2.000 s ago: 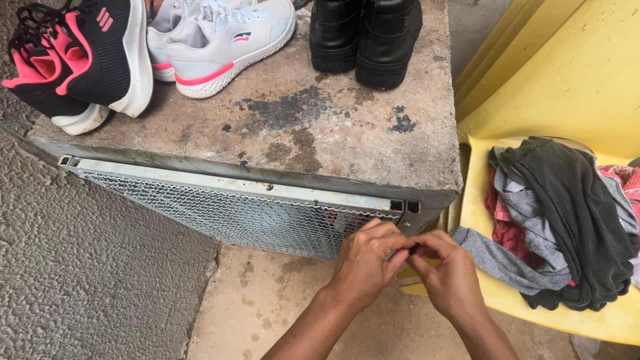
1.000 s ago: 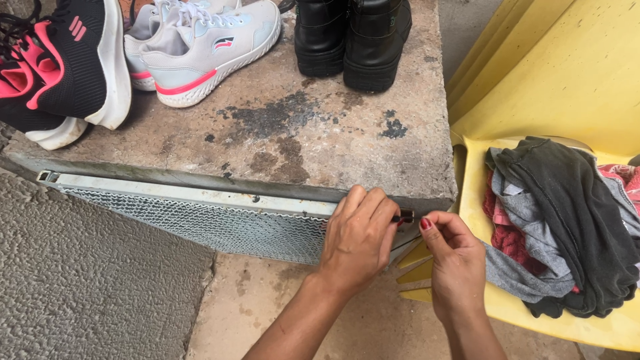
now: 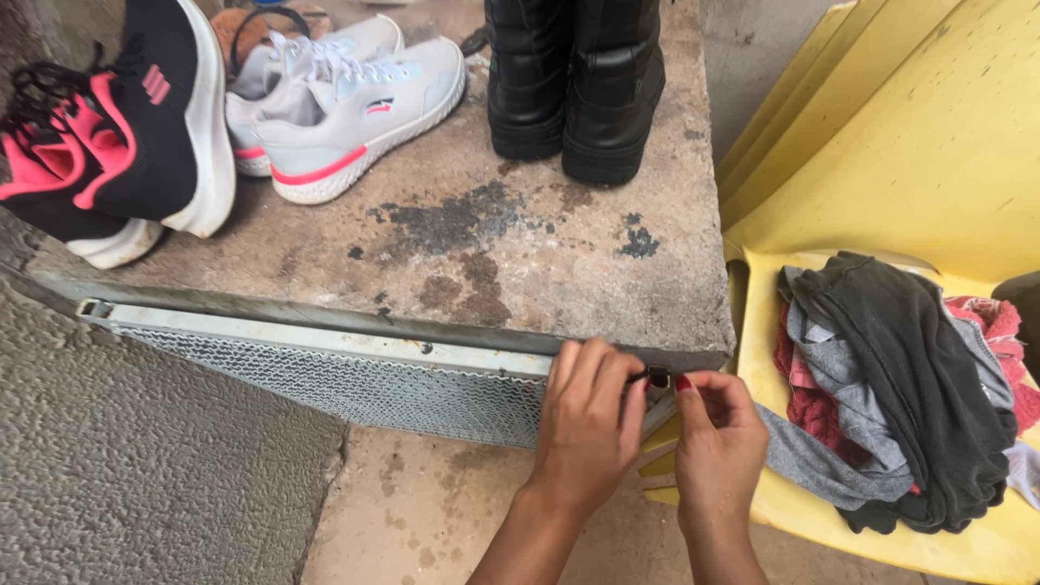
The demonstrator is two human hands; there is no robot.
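A metal mesh panel in a pale frame (image 3: 325, 345) stands against the front of a concrete ledge (image 3: 536, 260). My left hand (image 3: 589, 422) rests over the right part of the frame, its fingers curled around a thin black strip (image 3: 639, 376) by the frame's open end (image 3: 659, 377). What that strip is, I cannot tell. Just right of the frame end, my right hand (image 3: 719, 435) has its thumb and forefinger pinched together at the corner; whether something thin is between them is not clear.
Black-and-pink sneakers (image 3: 154, 138), light grey sneakers (image 3: 357, 122) and black boots (image 3: 609, 97) stand on the ledge. To the right, a yellow plastic chair (image 3: 877, 187) holds a pile of dark, grey and red clothes (image 3: 910, 390). A rough grey wall (image 3: 162, 447) borders the left side.
Two seconds ago both hands were together at the panel's corner. They have since moved apart, the left lying over the frame and the right beside its end.
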